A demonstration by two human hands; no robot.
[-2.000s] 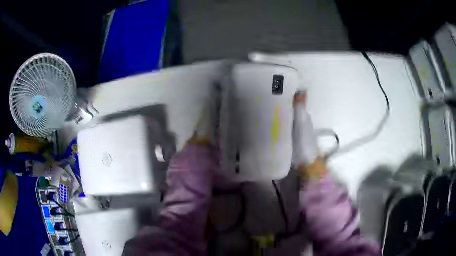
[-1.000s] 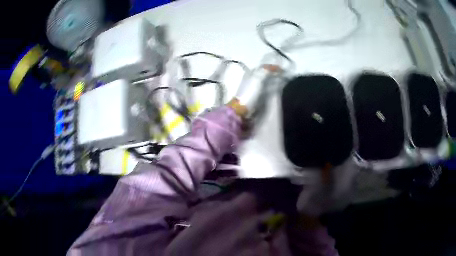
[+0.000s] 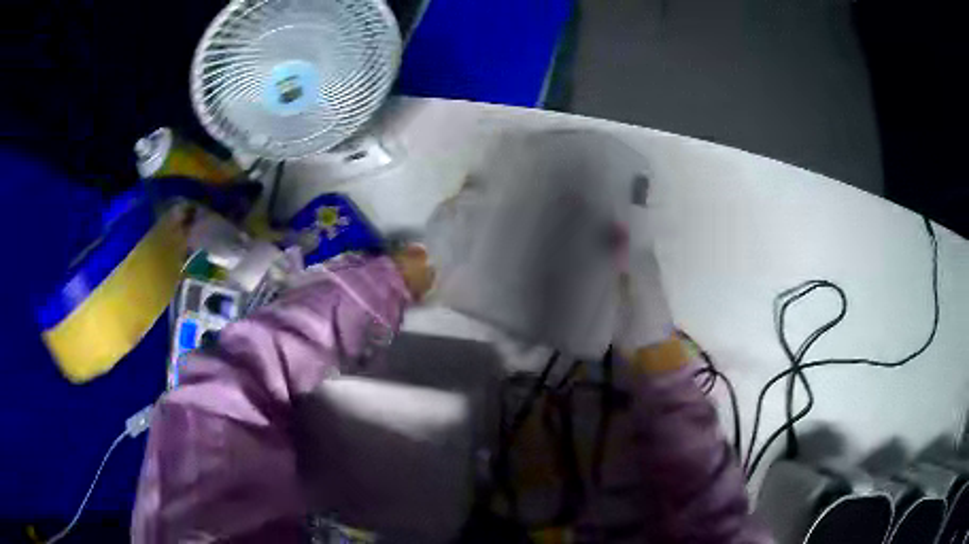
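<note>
A white projector (image 3: 531,234), blurred, is between my two hands over the bench's far middle, with a small dark oblong patch at its upper right. My left hand (image 3: 452,239), in a pale glove, is on its left side. My right hand (image 3: 643,298), also pale-gloved, is on its right side, with a reddish fingertip showing. Whether the projector touches the bench, I cannot tell. Another white projector (image 3: 393,425) sits nearer me, below my left forearm, partly in shadow.
A fan (image 3: 292,85) stands at the back left. A yellow and blue roll (image 3: 117,308) and a socket panel (image 3: 191,335) are at the left edge. Black cords (image 3: 808,367) loop on the bench at right. Dark-faced projectors (image 3: 850,521) stand at the lower right. A blue board (image 3: 483,48) is behind.
The view has swung left from the dark-faced row. A second ago my hands were near that row's left end; now both are on a projector near the fan.
</note>
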